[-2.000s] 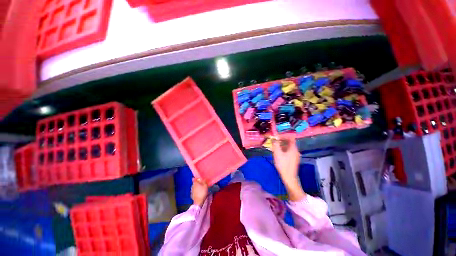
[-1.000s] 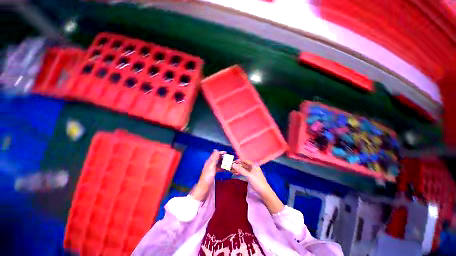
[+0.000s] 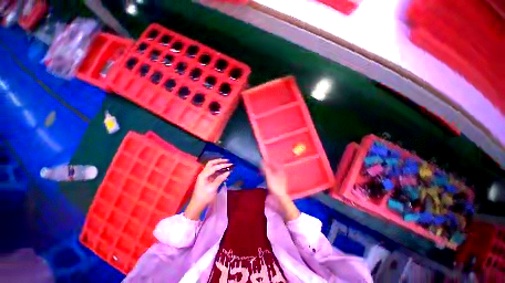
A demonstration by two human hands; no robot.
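Note:
My left hand [image 3: 208, 183] is in front of my chest, fingers curled around a small dark unit [image 3: 223, 171]. My right hand [image 3: 278, 187], blurred, is at the left edge of the red four-compartment tray [image 3: 277, 124]; its fingertips are unclear and I cannot tell if it holds anything. One yellow binder clip [image 3: 299, 148] lies in the third compartment from the top. The multi-cell tray [image 3: 160, 98] at upper left holds dark round units in its upper rows; its lowest row shows no units.
Multicoloured binder clips fill a tray [image 3: 361, 185] on the right. A larger-cell red tray [image 3: 145, 190] is left of my lap. A clear bottle [image 3: 69, 172], a small yellow-white bottle [image 3: 111, 122] and crumpled plastic [image 3: 72, 48] are at left. A white shelf [image 3: 332, 61] runs behind.
My hands were together on a small pale-and-dark item and are now apart. A yellow clip now lies in the previously bare four-compartment tray. The view has swung left.

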